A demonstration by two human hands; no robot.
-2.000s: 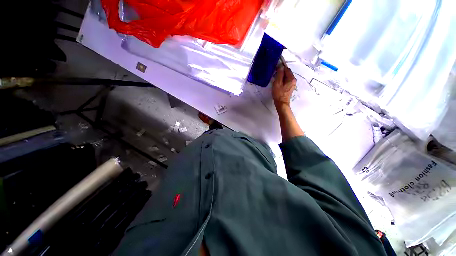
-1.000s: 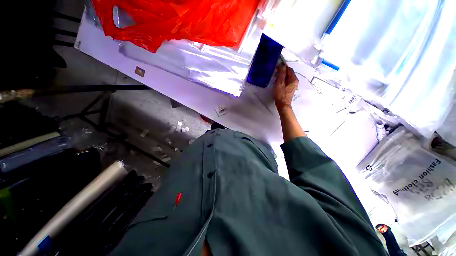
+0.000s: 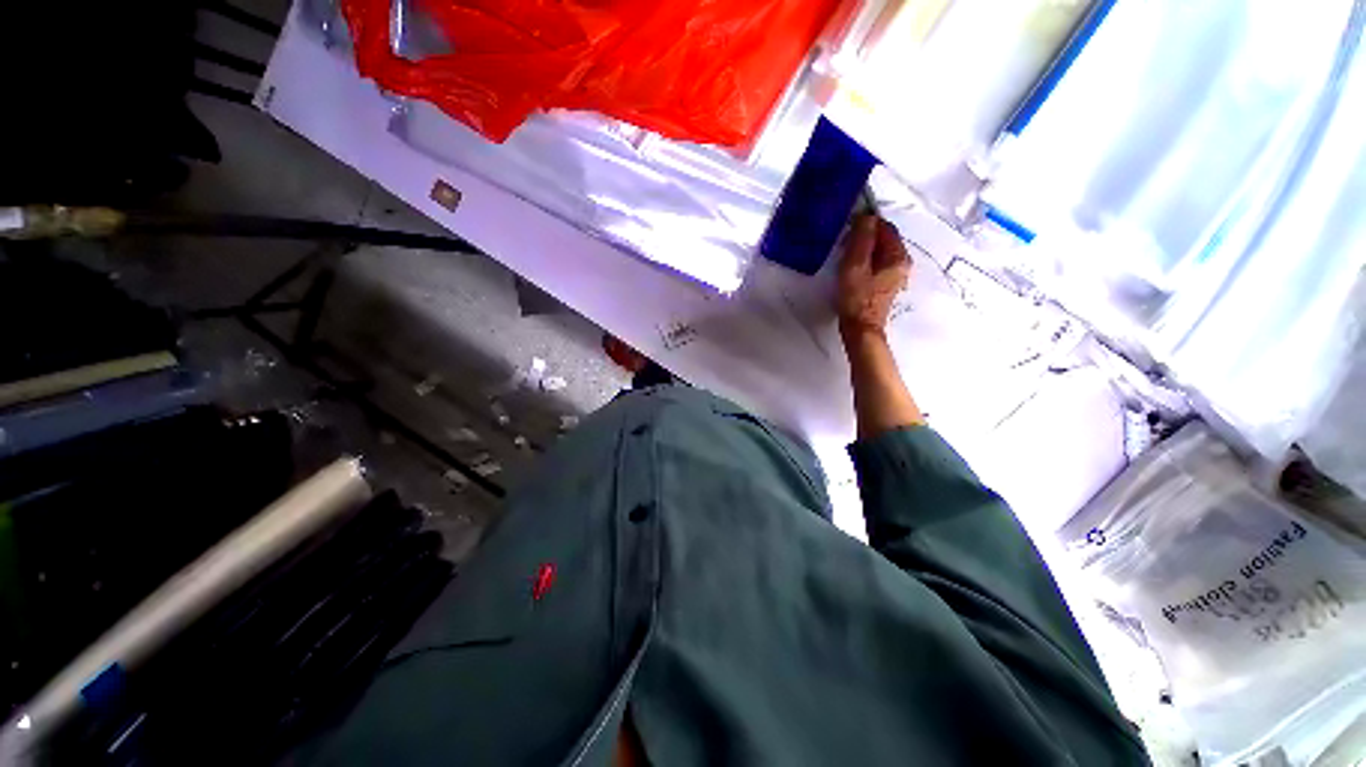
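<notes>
A dark blue slab, by its look a smartphone (image 3: 818, 198), is tilted over the white table (image 3: 779, 333), at the right end of a stack of clear poly bags (image 3: 659, 204). My right hand (image 3: 873, 270) is at its right edge, fingers closed together and seeming to hold it there. The fingertips are small and partly washed out, so the exact grip is hard to see. A crumpled orange-red plastic bag (image 3: 629, 60) lies on the clear bags. My left hand is not in view.
Milky plastic bags (image 3: 1184, 165) with blue strips cover the table's far right. A printed "Fashion clothing" bag (image 3: 1221, 577) lies at the right. Dark garments in clear covers (image 3: 285, 629) and a cream roll-like piece (image 3: 202, 592) are at lower left. Paper scraps lie on the floor.
The view has shifted slightly, so the table things appear a little lower and further right. My right hand stays at the slab's edge.
</notes>
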